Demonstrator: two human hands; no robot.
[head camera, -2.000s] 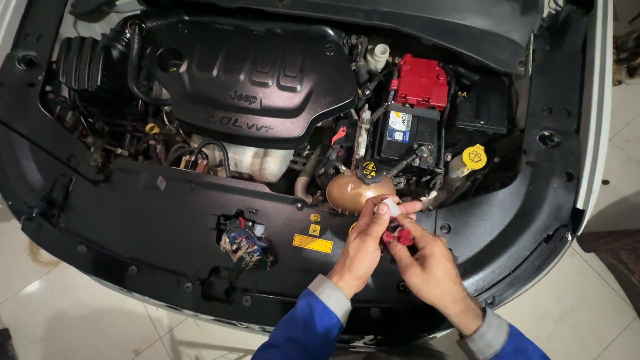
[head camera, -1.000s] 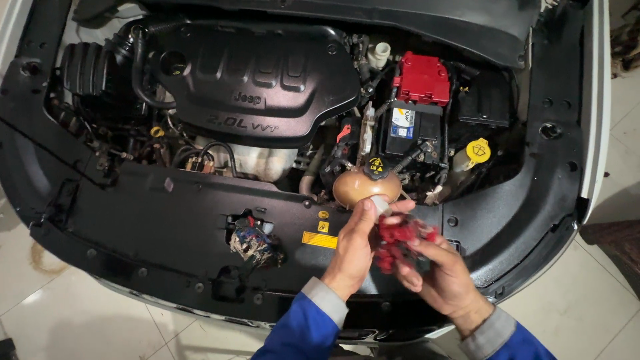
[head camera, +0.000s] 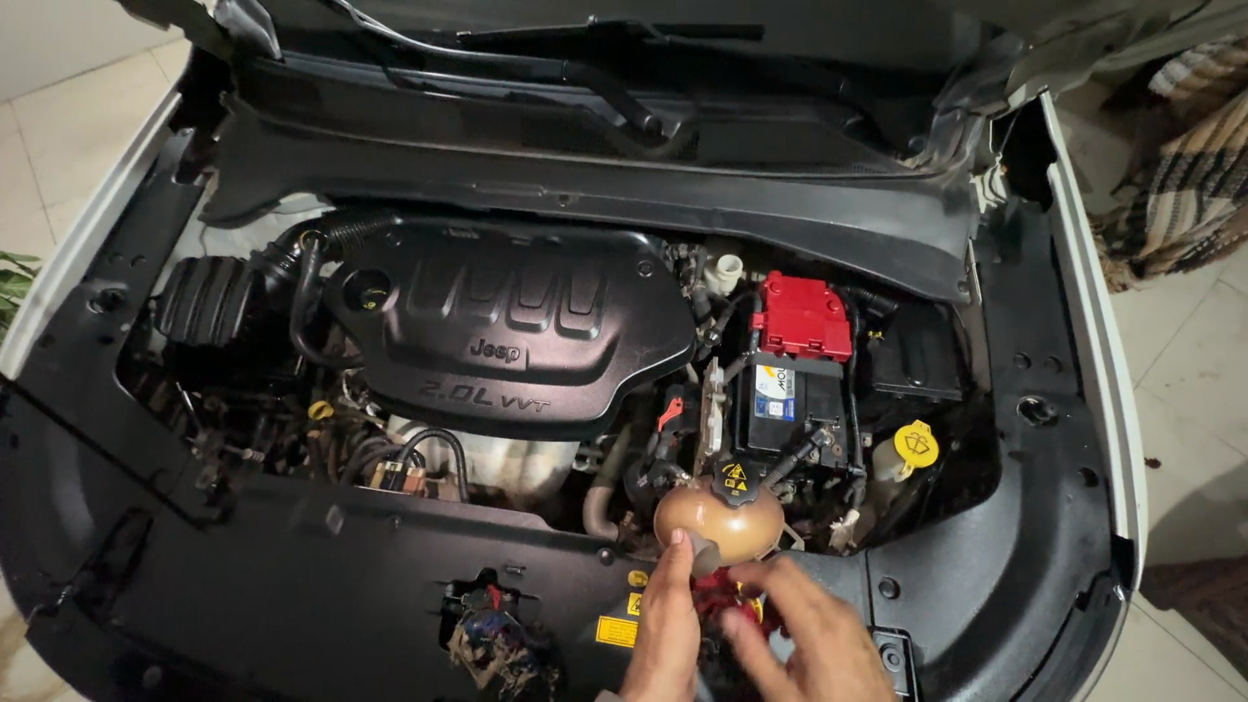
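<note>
In the head view, my left hand (head camera: 667, 619) is at the bottom centre, its thumb and fingers closed on a small translucent whitish piece (head camera: 704, 554), in front of the coolant expansion tank (head camera: 719, 525) with its black cap (head camera: 735, 484). My right hand (head camera: 804, 629) is just to the right, blurred, thumb and index finger apart. Between and below the hands lies a red object (head camera: 720, 591), partly hidden and blurred; its kind cannot be told, nor whether the right hand touches it.
A black engine cover (head camera: 517, 331) fills the middle of the bay. Right of it are the car battery (head camera: 788, 409), its red terminal cover (head camera: 801, 317) and the yellow washer cap (head camera: 916, 447). A ragged bundle (head camera: 502, 639) sits in an opening of the front black panel (head camera: 322, 565).
The right hand's fingers have spread; one second ago they were at the red object. The left hand keeps the whitish piece. The view has tilted up, showing the windscreen base.
</note>
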